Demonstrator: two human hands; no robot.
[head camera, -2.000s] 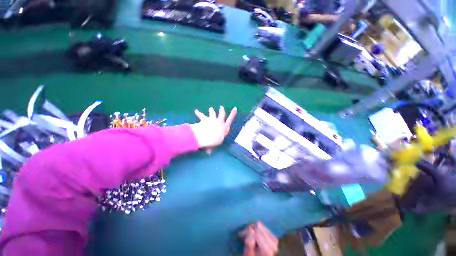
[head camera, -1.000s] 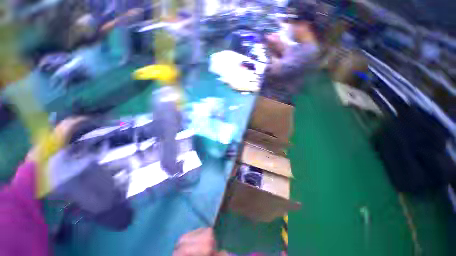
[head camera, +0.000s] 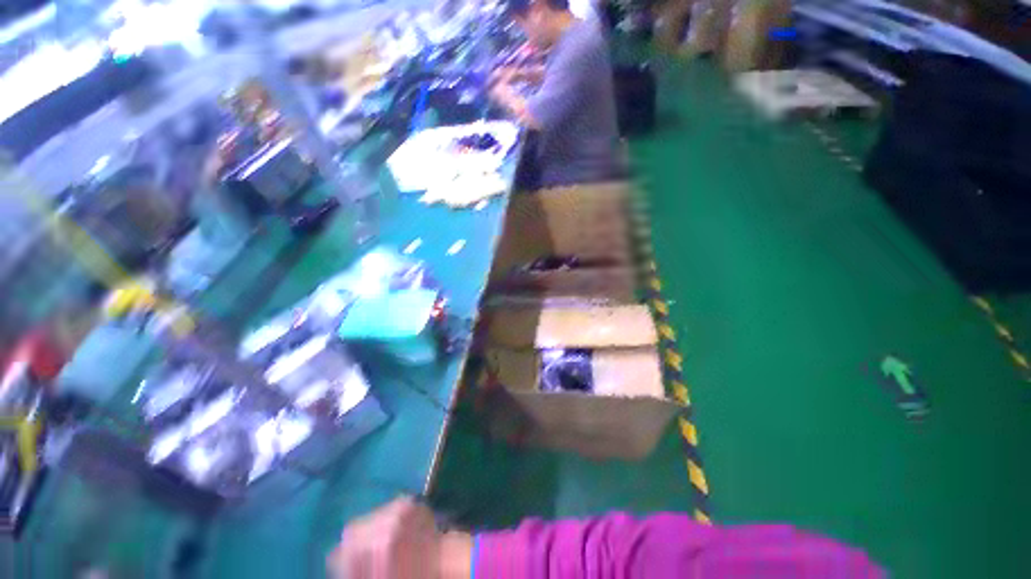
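My right hand (head camera: 390, 543) is blurred at the bottom edge, over the near edge of the bench, with a magenta sleeve coming in from the right. Its fingers look curled, but I cannot tell whether it holds anything. My left hand is not in view. The silver-white metal fixtures (head camera: 243, 413) stand on the green bench mat (head camera: 390, 452), ahead and to the left of my right hand. A teal box (head camera: 390, 320) sits behind them near the bench edge, with crumpled clear plastic (head camera: 379, 275) behind it.
Open brown cartons (head camera: 599, 424) stand beside the bench's right edge. A person (head camera: 579, 96) stands farther along, near a white pile (head camera: 452, 170) on the bench. Green floor with yellow-black tape (head camera: 692, 452) lies to the right. A yellow cord (head camera: 91, 251) hangs at the left.
The view has swung right towards the floor and cartons. My outstretched left hand has left the picture. My right hand stays at the bottom, its sleeve now showing.
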